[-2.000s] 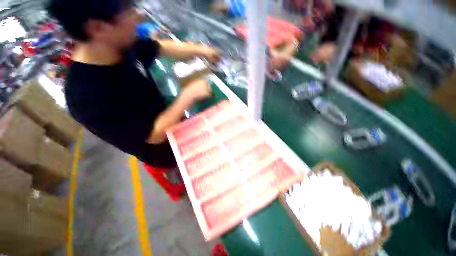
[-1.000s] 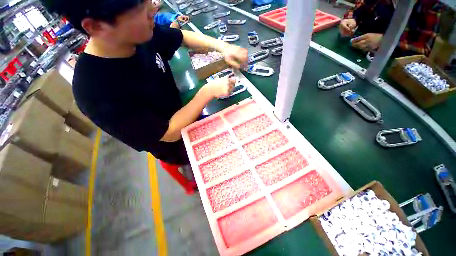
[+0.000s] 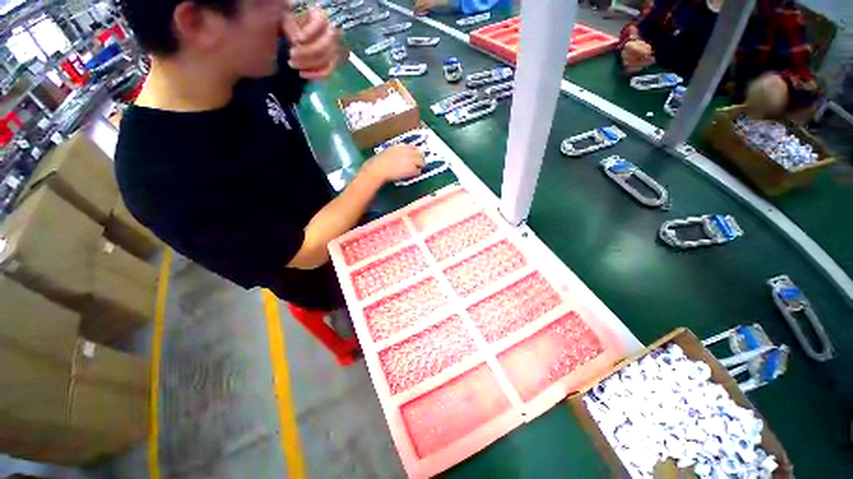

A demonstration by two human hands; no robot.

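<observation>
Neither of my hands is in view. A pink compartment tray [image 3: 457,306] lies nearest in front of me, with two rows of cells. Most cells hold tiny pieces; the cell at the near left looks nearly empty. An open cardboard box [image 3: 604,426] at the lower right is filled with small white plastic parts [image 3: 675,412]. Behind the box, loop-shaped units [image 3: 769,363] with blue-and-white ends lie close together on the green surface. More loop-shaped units [image 3: 635,181] lie spread along the green belt.
A person in a black shirt [image 3: 215,178] sits at the left beside another box of white parts [image 3: 379,112]. A white post [image 3: 535,112] rises behind the tray. Another worker's hand [image 3: 638,54] shows at the upper right. Stacked cartons [image 3: 56,355] stand on the left floor.
The seated person has raised one hand to the face; the other stays low by the units. The view has shifted slightly, and the belt units appear further left. No hand of mine has appeared.
</observation>
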